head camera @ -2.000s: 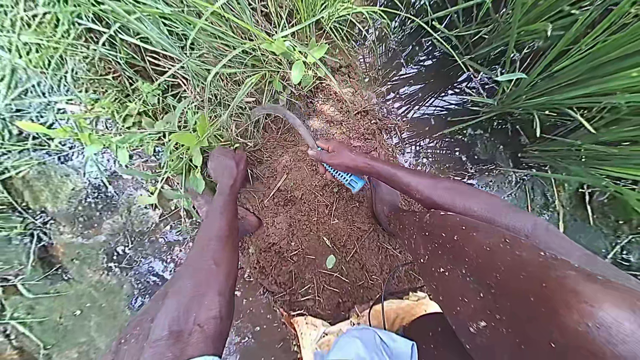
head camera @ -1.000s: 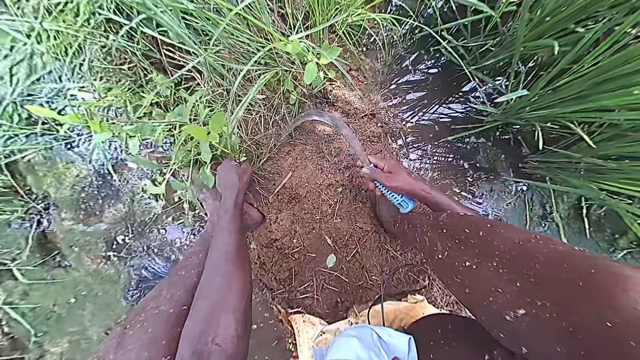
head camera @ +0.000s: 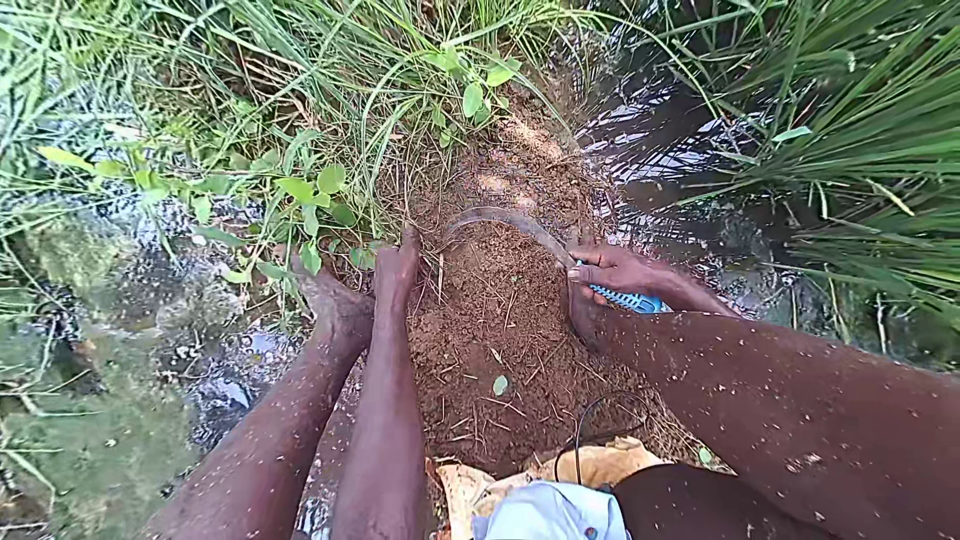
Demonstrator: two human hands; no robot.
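Observation:
My right hand (head camera: 611, 271) grips the blue handle (head camera: 630, 298) of a sickle beside my right shin. The sickle's curved metal blade (head camera: 517, 219) arches to the left over the brown soil (head camera: 487, 337), its tip near the grass roots. At the edge of the green grass (head camera: 375, 97), my left hand (head camera: 397, 259) reaches down next to my left foot (head camera: 330, 300). Its fingers are partly hidden, and I cannot tell whether they hold any stems. Low leafy weeds (head camera: 311, 195) grow just left of that hand.
Dark shallow water (head camera: 652, 165) lies to the right, bordered by tall grass-like plants (head camera: 885, 150). Murky water (head camera: 112, 420) with greenish mud is on the left. Beneath me are a torn pale sack-like sheet (head camera: 607, 461), a thin black cord (head camera: 577, 442) and light blue cloth (head camera: 555, 514).
My right hand and the sickle have moved right, away from my left hand, and down beside my right shin. My left hand has moved slightly to the right.

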